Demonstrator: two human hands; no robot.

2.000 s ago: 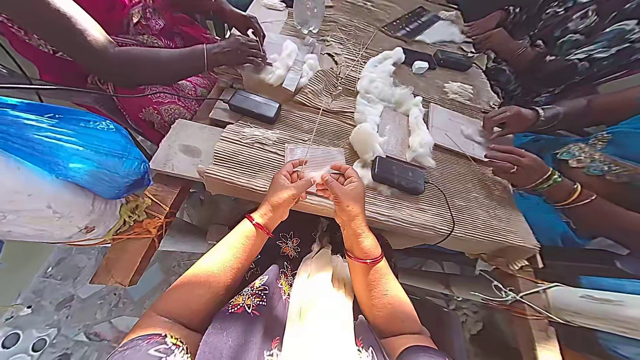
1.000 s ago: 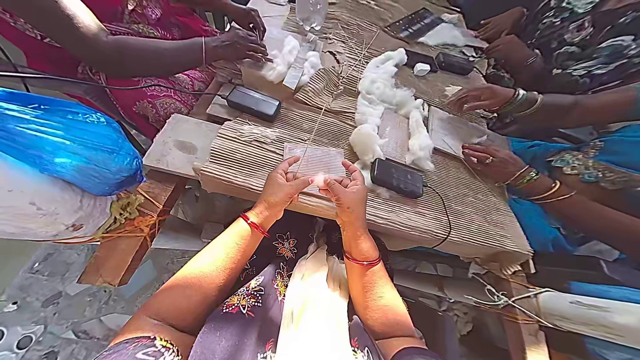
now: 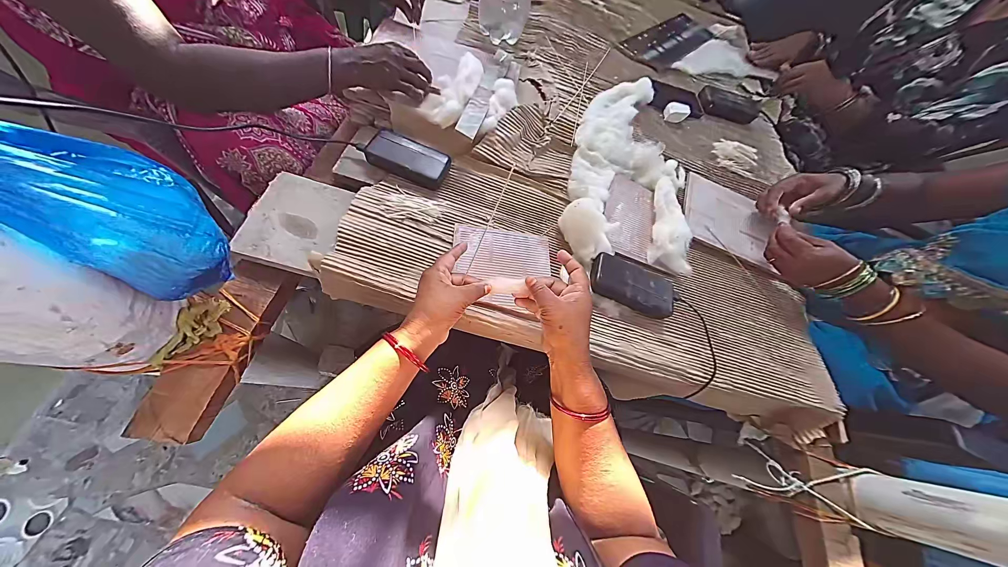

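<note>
A small tuft of white cotton is stretched between the fingertips of my left hand and my right hand. Both hands are over the near edge of a ribbed, transparent plastic sheet on corrugated cardboard. A thin stick slants from near my left fingers across the sheet. To the right of the sheet lie a loose heap of white cotton and a black box with a cable. Short pale sticks lie to the left, on the cardboard.
A second black box sits at the board's left. Co-workers' hands are busy at the left and right. A clear plastic bottle stands at the back. A blue plastic bag is at far left, a white pipe at lower right.
The cotton between my fingertips now spans a wider stretch than the small tuft seen a second ago. At the right, a co-worker's hands have come together around a bit of cotton.
</note>
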